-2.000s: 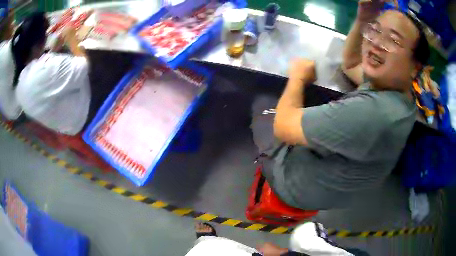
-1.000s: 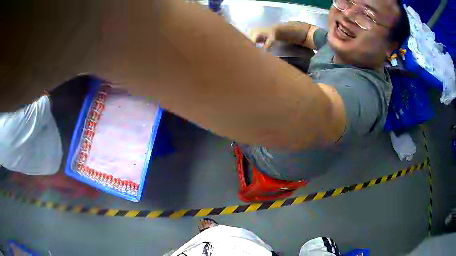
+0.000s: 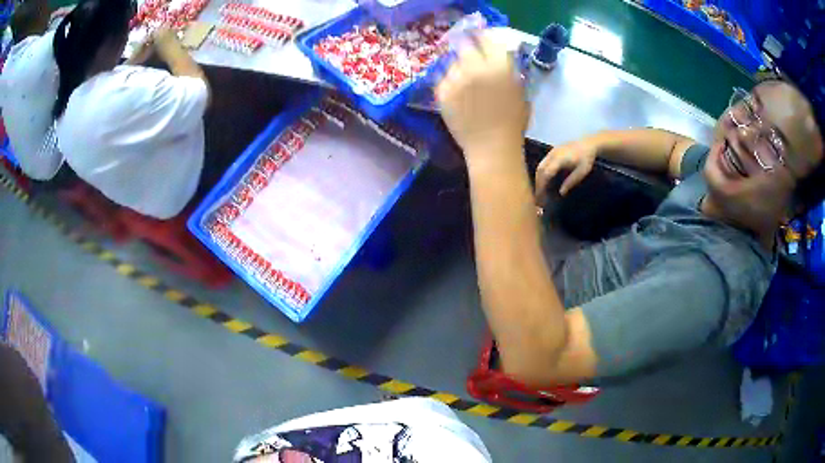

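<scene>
Neither of my hands shows. A brown blurred shape is cut off at the lower left edge; I cannot tell what it is. Nearest in front is a blue crate with red-and-white small parts in rows along its sides, around a bare pale liner. Behind it, a second blue crate on the workbench holds a loose heap of red-and-white parts. A seated person in a grey shirt raises a forearm beside the crates; a pale thing at the fingertips is unclear.
A person in white sits at the workbench on the left, near red-and-white rows. A red stool is under the grey-shirted person. Yellow-and-black tape crosses the floor. A blue crate lies lower left.
The grey-shirted person's arm, stretched across close to the camera a second ago, is now drawn back and raised at upper middle. The view has shifted, showing more of the workbench again.
</scene>
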